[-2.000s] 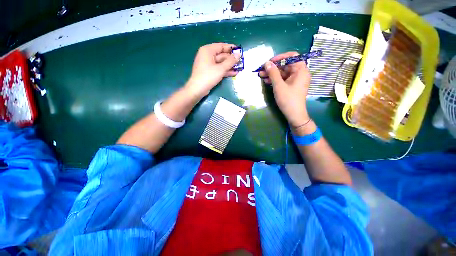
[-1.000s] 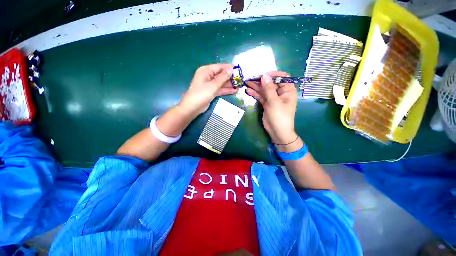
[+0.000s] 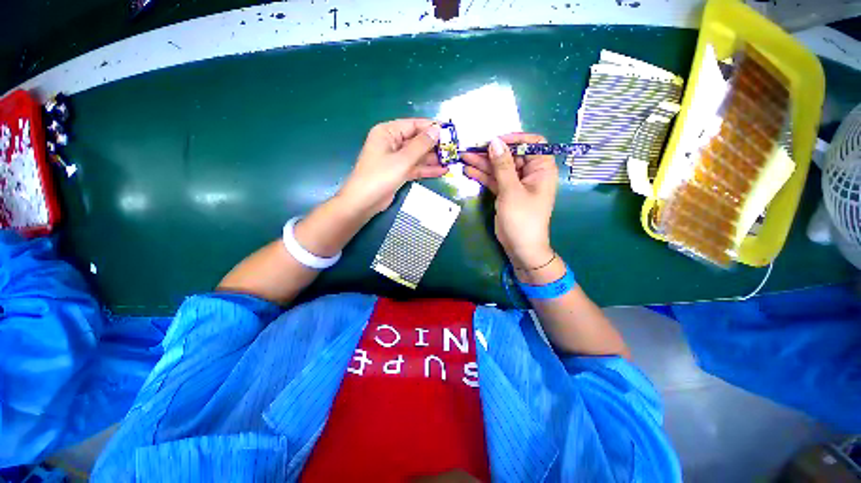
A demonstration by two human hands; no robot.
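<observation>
My left hand (image 3: 396, 158) holds a small electronic module (image 3: 447, 141), dark blue-edged with a pale and gold middle, between thumb and fingers. My right hand (image 3: 518, 179) holds dark patterned tweezers (image 3: 548, 149) nearly level, with the tip at the module; whether the tip touches it is too small to tell. A striped adhesive sheet (image 3: 415, 238) lies on the green tabletop near my chest. A bright white sticker sheet (image 3: 483, 108) lies beyond my hands, partly hidden by them.
At right, a yellow basket (image 3: 809, 104) holds amber sheets (image 3: 732, 156). A stack of striped sheets (image 3: 618, 123) lies beside it. A white fan (image 3: 845, 179) stands at the far right edge. A red tray (image 3: 47, 174) with white pieces and small modules (image 3: 59, 127) are at left. Blue sleeves flank the bench.
Since the first frame, my hands have come together nearer my chest, bringing the tweezers' tip to the module. Over the last second they have hardly moved.
</observation>
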